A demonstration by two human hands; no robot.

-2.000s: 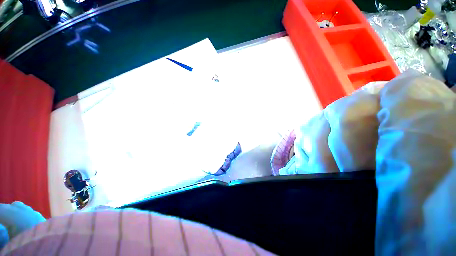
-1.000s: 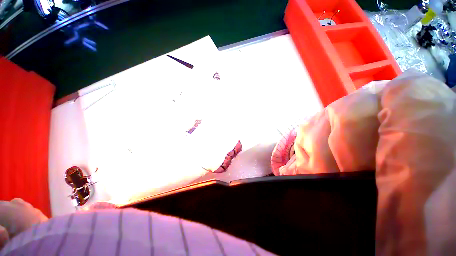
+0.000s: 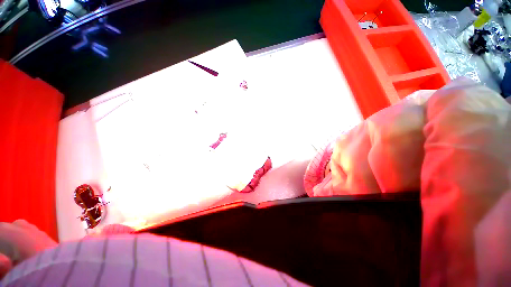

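A curved pink and dark striped shiny piece (image 3: 259, 176) shows at the near edge of the glaring white work sheet (image 3: 168, 129). A smaller pinkish piece (image 3: 218, 140) lies beyond it. A brown shiny part (image 3: 88, 205) with thin strands is left of the sheet. My right arm, in a loose pale sleeve cover, reaches in from the right and ends at a pink striped cuff. No hand can be made out past it in the glare. Pink striped cloth spans the bottom left, with a pale covered shape beside it. My left hand cannot be made out.
A dark slim stick (image 3: 203, 68) lies at the sheet's far edge. An orange-red compartment tray (image 3: 386, 67) stands right, with a small white part in its far pocket. Crinkly clear bags (image 3: 448, 45) lie beyond. A red block (image 3: 28, 146) stands left. A dark green belt (image 3: 224, 22) runs behind.
The view has shifted slightly, and its colour tint has turned from bluish to reddish. The sleeve and the parts on the sheet show no clear movement of their own.
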